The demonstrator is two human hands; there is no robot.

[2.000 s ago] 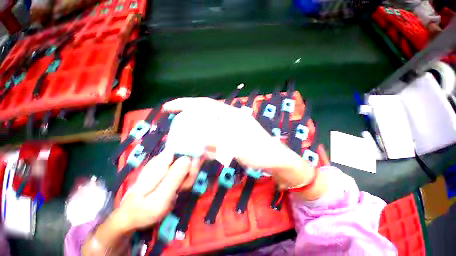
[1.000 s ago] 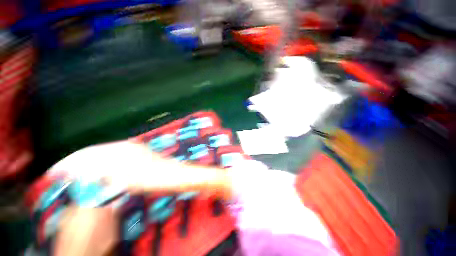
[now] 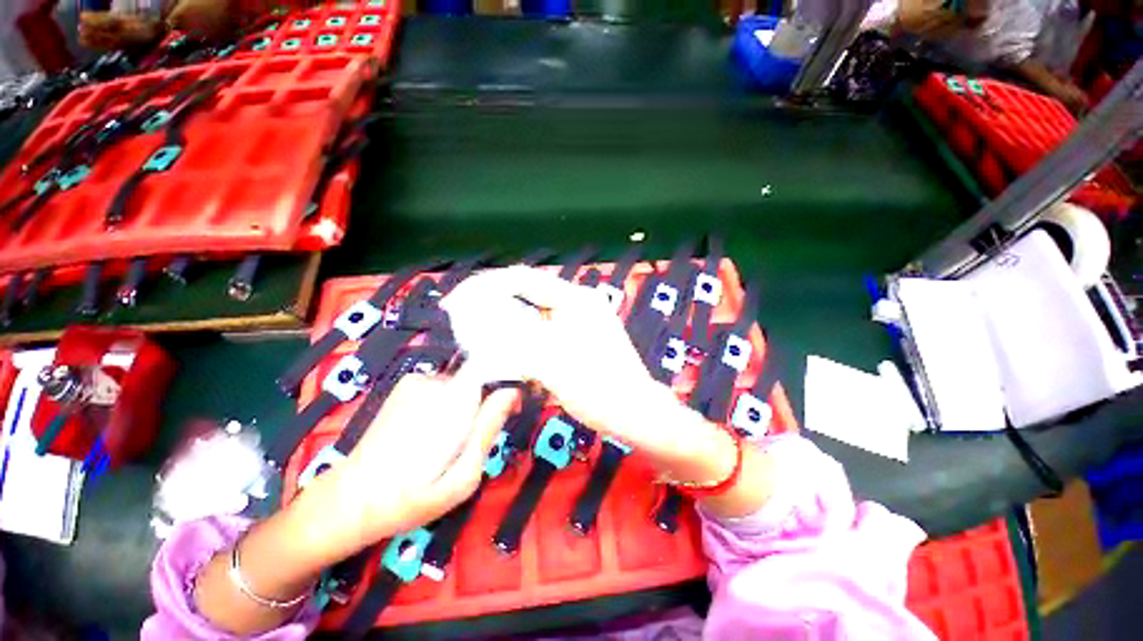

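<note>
A red tray lies in front of me with several black-strapped smartwatches in its pockets. Their backs carry white or pale-blue square films with a dark round centre, such as the watch. My left hand is over the tray's left half, its fingers closed on a small dark part of a watch. My right hand is just above and right of it, palm down and overexposed. The two hands meet at the fingertips. The right fingertips and most of the held watch are hidden or washed out.
Stacked red trays with watches stand at the upper left. A small red box and a crumpled whitish heap are left. White sheets and a loose white piece lie right. Another red tray is lower right.
The view swung right with strong blur, then came back and is sharper. Both hands have stayed together over the tray throughout.
</note>
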